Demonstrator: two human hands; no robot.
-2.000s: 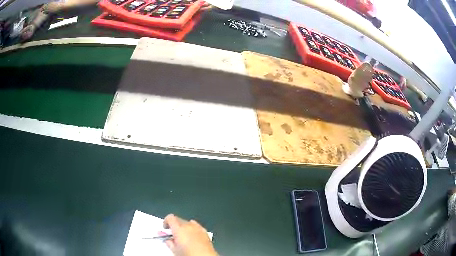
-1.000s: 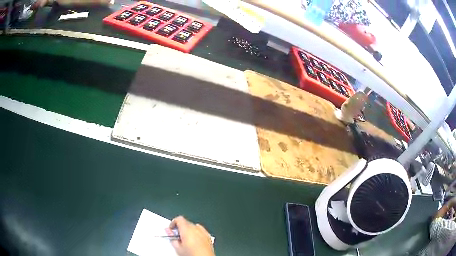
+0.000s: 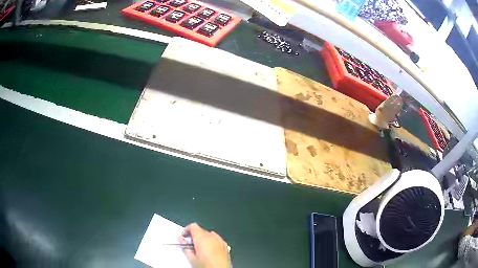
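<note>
A white paper sheet (image 3: 158, 242) lies on the dark green mat at the bottom of the view. My right hand (image 3: 207, 247) reaches in from the bottom edge over the paper's right side. It is closed on thin tweezers (image 3: 173, 244), whose points face left over the middle of the paper. Whether the tips touch the paper cannot be told. My left hand is not in view.
A smartphone (image 3: 324, 242) lies right of my hand, beside a white desk fan (image 3: 410, 210). Behind are a white board (image 3: 209, 112) and a stained wooden board (image 3: 327, 141). Red parts trays (image 3: 183, 20) and loose small parts (image 3: 278, 42) are at the far side.
The view has shifted, so the boards, fan and phone sit further right in the picture. My right hand stays over the paper with the tweezers held.
</note>
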